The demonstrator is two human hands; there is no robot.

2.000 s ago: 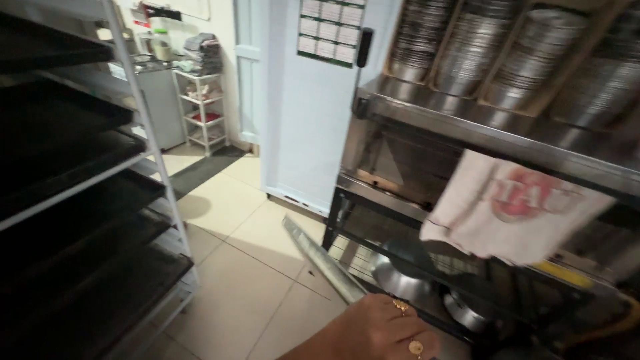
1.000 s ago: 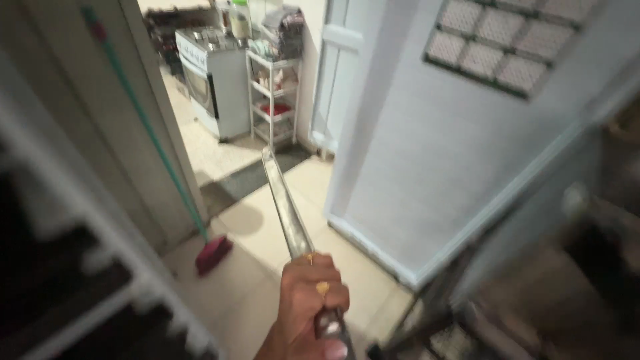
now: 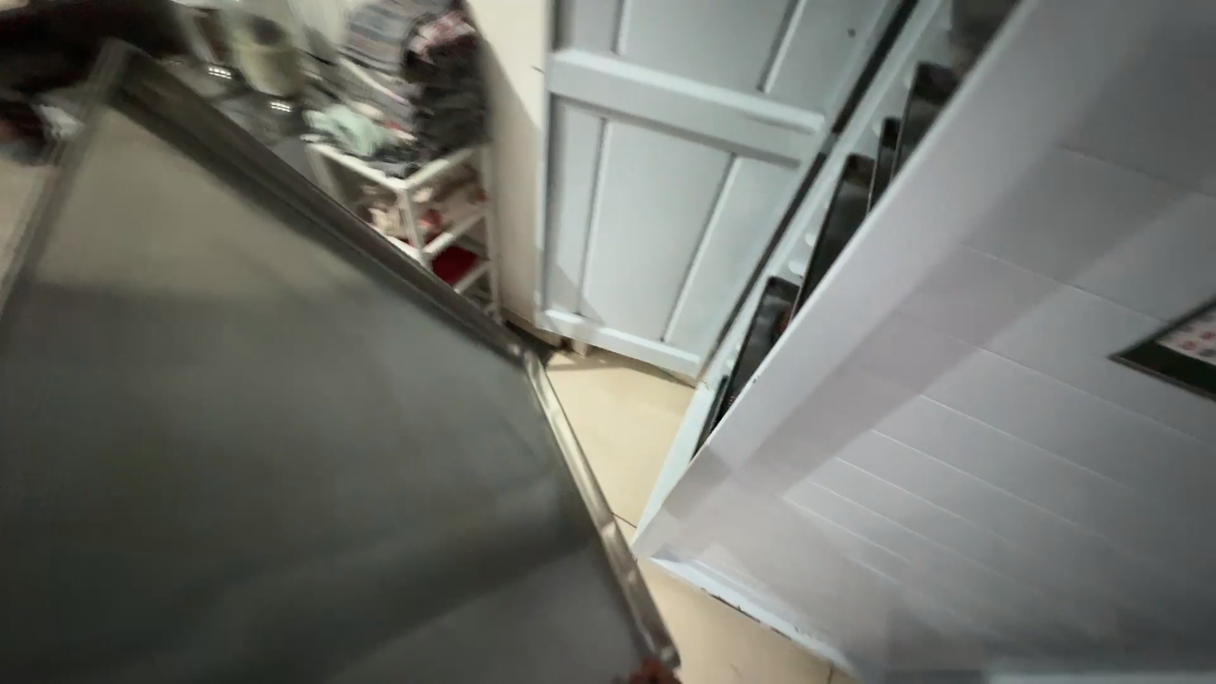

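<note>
A large metal baking tray [image 3: 313, 408] fills the left and lower left of the view, tilted, with its broad flat face showing. Its raised rim runs down toward the bottom centre. Fingertips of what appears to be my left hand [image 3: 654, 673] grip the tray's lower right corner; the rest of that hand is out of frame. My right hand is not in view. Right of the tray stands a tall pale cabinet or rack [image 3: 912, 427], with dark trays [image 3: 836, 228] slotted in its side.
A pale blue panelled door [image 3: 655, 209] stands behind the tray. Left of it is a white shelf unit [image 3: 413, 180] with folded cloths [image 3: 427, 76] on top. Tiled floor [image 3: 608, 427] shows between tray and cabinet. A framed chart [image 3: 1183, 347] hangs at the right edge.
The tray, seen edge-on before, now shows its broad face. My left hand has dropped almost out of frame. The view has moved nearer the door, and the cabinet's slotted trays have come into sight.
</note>
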